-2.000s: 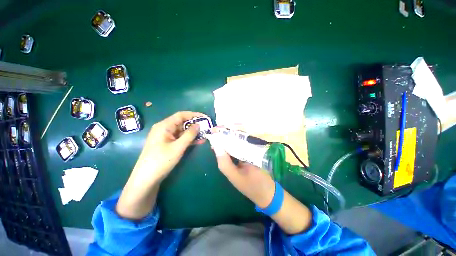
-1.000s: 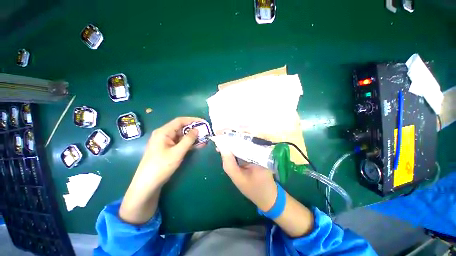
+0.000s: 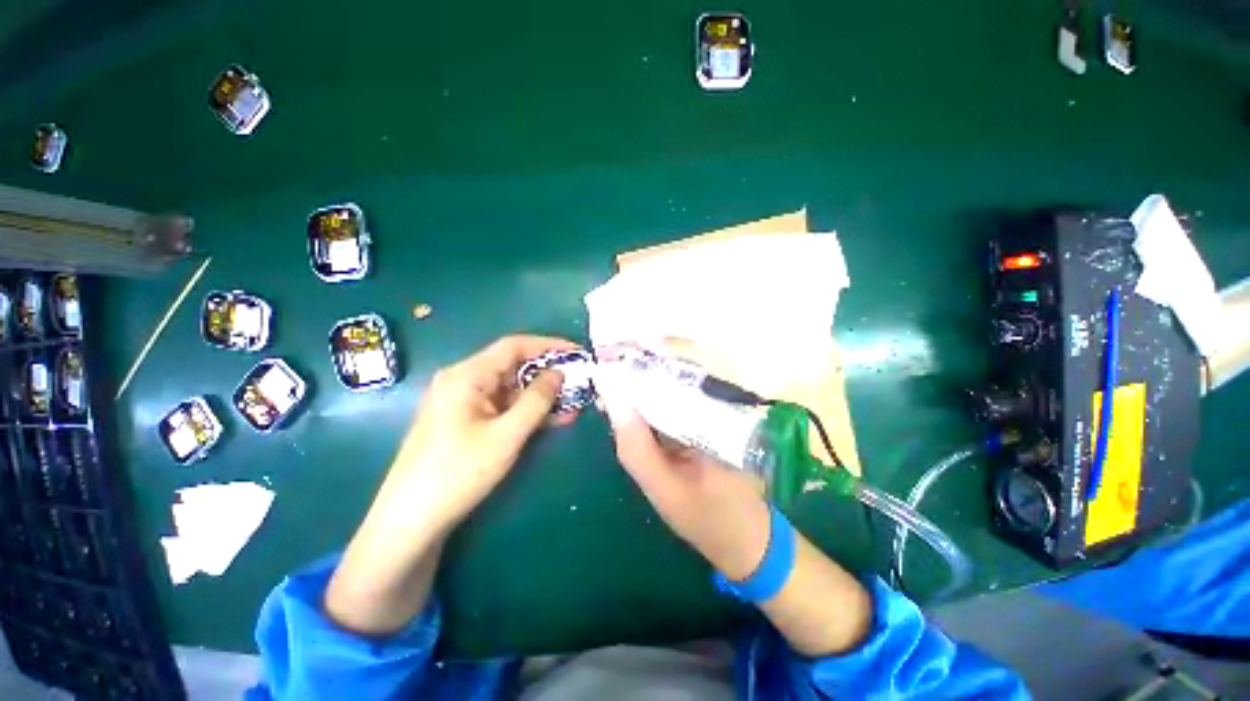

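My left hand holds a small watch case between thumb and fingers at the middle of the bench. The case has a silver rim and white inside. My right hand grips a white dispensing syringe like a pen, its front end at the case's right edge. The needle tip is too small to tell. A green cap sits on the syringe's rear end, with a clear air hose running from it. A dark cord lies along the syringe. A blue strap is on my right wrist.
Wiping paper lies on cardboard beyond my right hand. The glue dispenser stands at right. Several loose cases lie at left, near a black tray, paper scraps, a thin stick and a metal rail.
Both hands have shifted slightly right and down in the picture, still holding the case and syringe. The case's tilt has changed a little. The bench items have shifted with the camera view.
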